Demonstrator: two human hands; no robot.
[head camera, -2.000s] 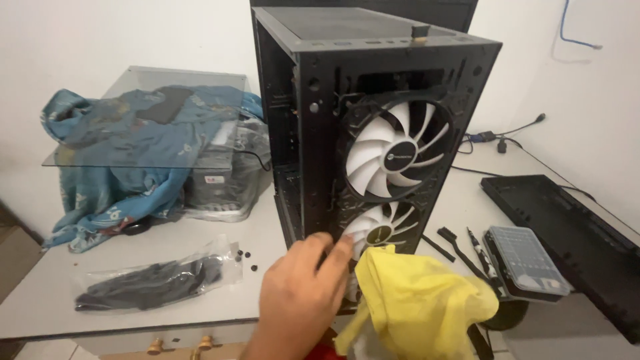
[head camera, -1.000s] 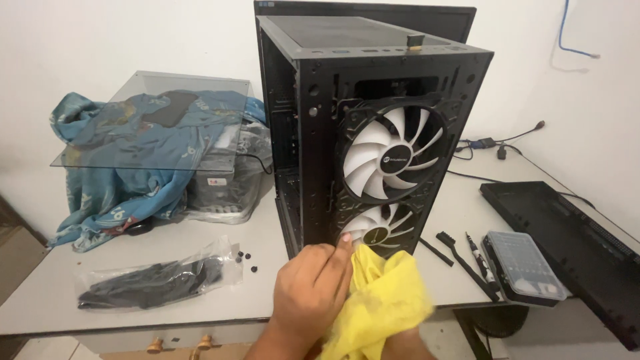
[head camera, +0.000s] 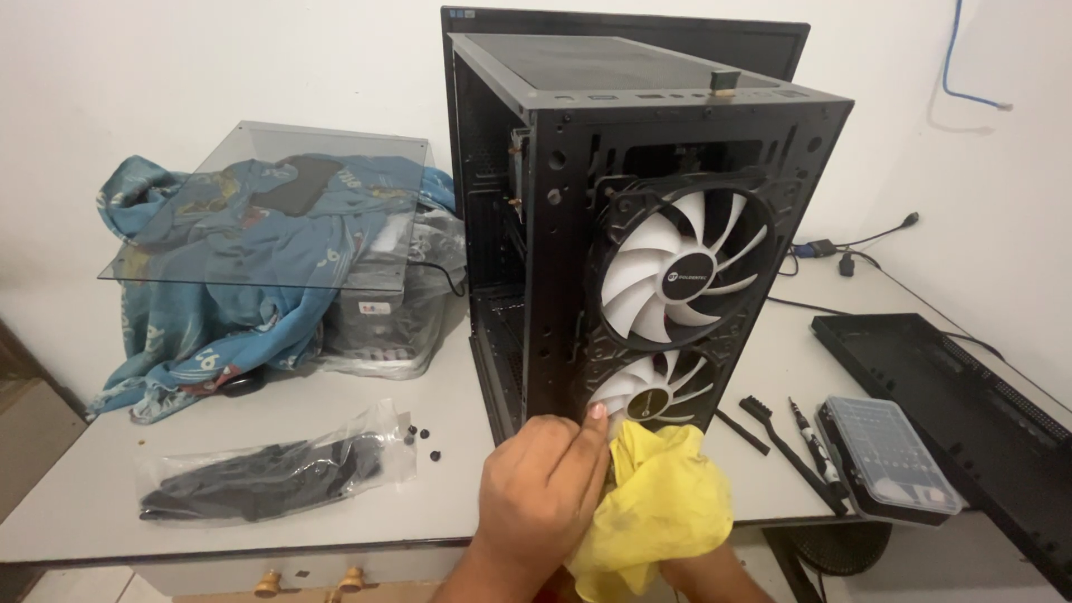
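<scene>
A black computer case stands on the table with its fan side facing me. Its upper fan has white blades and a black hub; the lower fan is similar and partly covered. At the lower fan's left edge, my left hand touches the blades with a fingertip, the other fingers curled. My right hand is mostly hidden behind and under a yellow cloth, which it holds against the lower part of the fan. Whether the left hand also pinches the cloth cannot be seen.
Left are a tinted glass panel over a blue patterned cloth, a plastic bag of black cables and small screws. Right are a black brush, a pen-like screwdriver, a clear-lidded case and a black panel. A monitor stands behind.
The right hand and the yellow cloth have moved left, in close beside the left hand. The left hand stays at the lower fan.
</scene>
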